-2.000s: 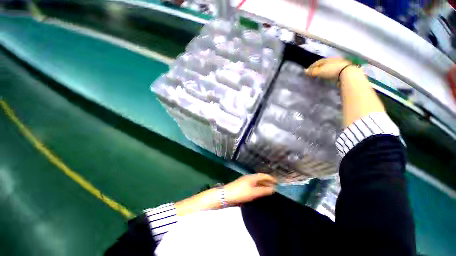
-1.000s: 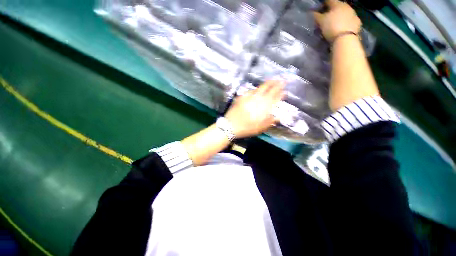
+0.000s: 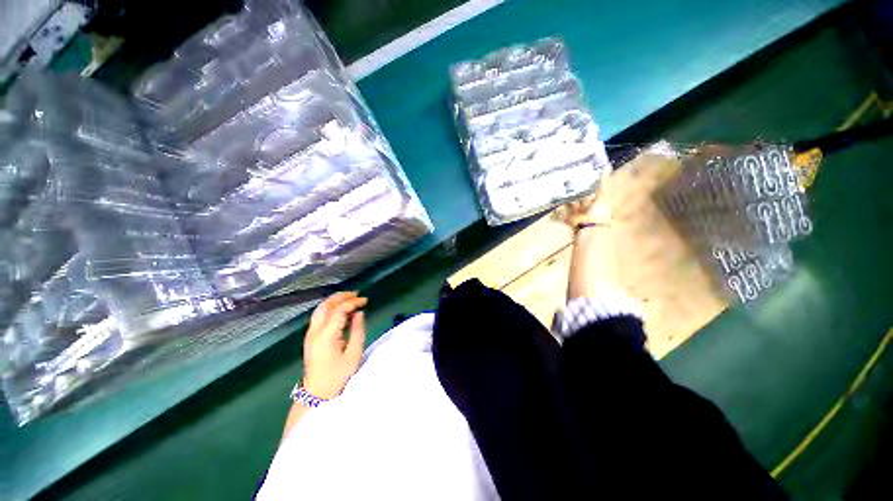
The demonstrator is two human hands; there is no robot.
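Large stacks of clear blister trays stand on the green bench at the left. A smaller stack of clear blister trays sits at the bench's front edge, right of them. My right hand is at the near right corner of the small stack; its fingers are partly hidden and blurred, so I cannot tell whether it grips. My left hand is empty with fingers apart, just in front of the large stacks.
A pale wooden pallet lies low on the green floor at the right. More clear trays with ring-and-stem shapes stand at its far right end, by a yellow part. A yellow line crosses the floor at lower right.
The view has swung right, so the large stacks now lie at the left and the small stack and pallet show. Both hands have come off the large stacks; my right hand is at the small stack.
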